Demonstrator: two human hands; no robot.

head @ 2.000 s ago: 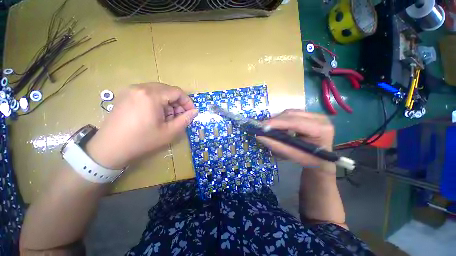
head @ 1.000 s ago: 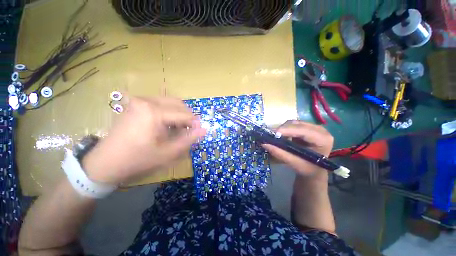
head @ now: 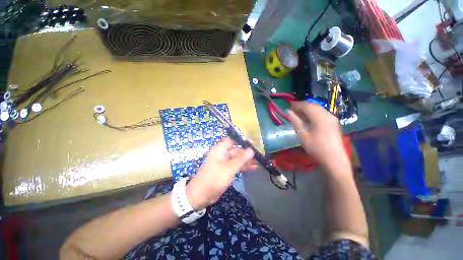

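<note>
The blue PCB panel [head: 190, 134] lies on the tan work board. My left hand [head: 221, 167] is at the panel's lower right and holds the black soldering iron [head: 260, 156], its silver front slanting up over the panel. My right hand [head: 319, 131] is slightly blurred, with fingers apart beside the red-handled nippers [head: 276, 105]; no grip on them shows. Two round white components [head: 100, 119] lie left of the panel, their dark leads running to its left edge.
Dark lead wires with white rings [head: 36, 107] lie at the left of the board. The spiral-grilled box [head: 170, 43] stands at the back. A yellow can [head: 282, 61], solder spool [head: 336, 42] and black station stand at right. Blue bins [head: 410, 155] are farther right.
The soldering iron has passed from my right hand to my left. My left hand has moved right, off the panel's upper left; my right hand has moved toward the nippers. The view has shifted right.
</note>
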